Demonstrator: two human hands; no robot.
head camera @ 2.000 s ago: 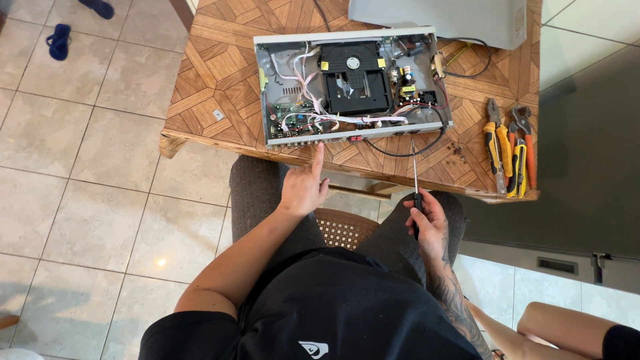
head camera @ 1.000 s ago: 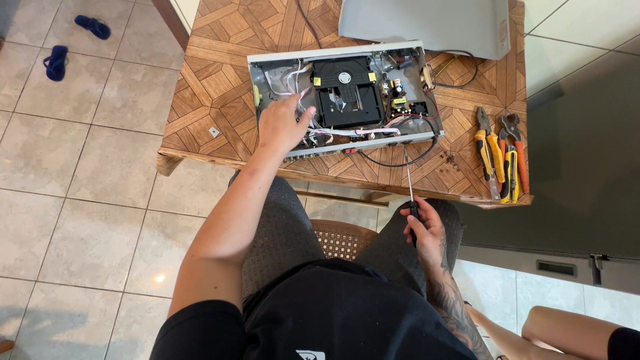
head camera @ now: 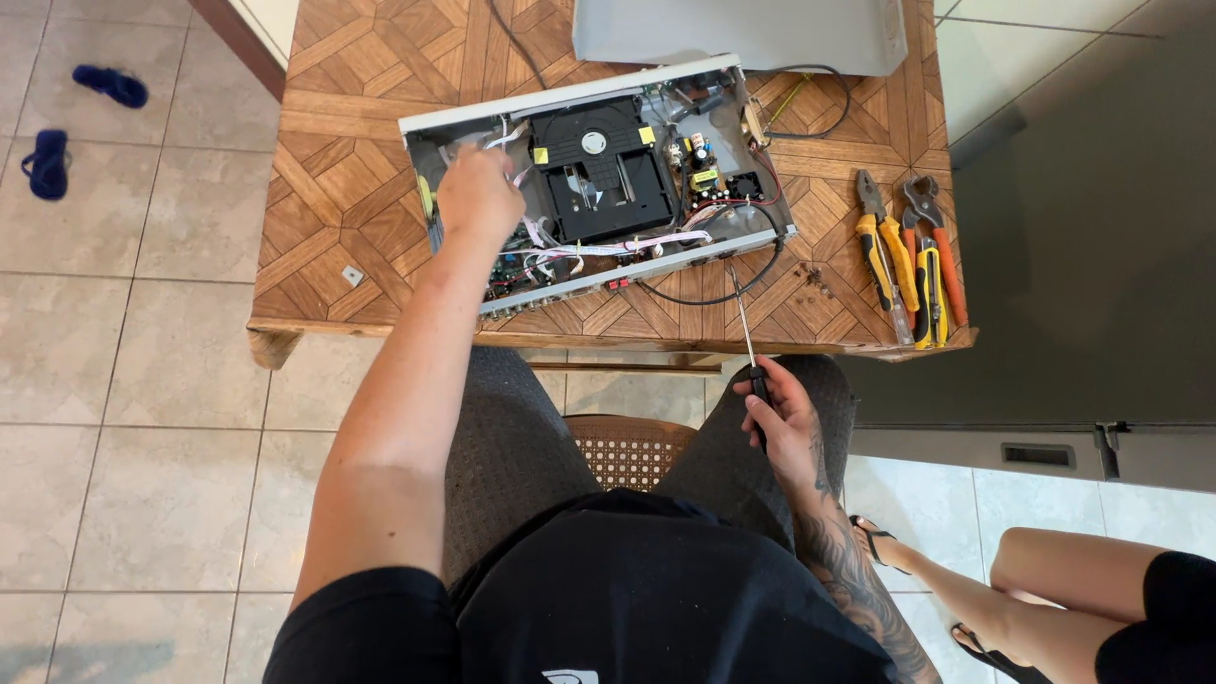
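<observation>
An uncovered disc player chassis lies at a slant on the wooden table. Inside it are a black disc drive, a small power board and white ribbon cables. My left hand is over the chassis's left part, by a pale ribbon cable; its fingertips are blurred, so a hold on the cable cannot be told. My right hand grips a black-handled screwdriver near the table's front edge, its shaft pointing up towards the chassis's near side.
Combination pliers, pincers and a yellow-black cutter lie at the right. Small screws sit in front of the chassis, a metal cover behind it. A black cable loops forward. Another person's legs show at lower right.
My left hand has moved from pointing at the chassis's near edge to over its left interior. The chassis now sits at a steeper slant. My right hand still holds the screwdriver.
</observation>
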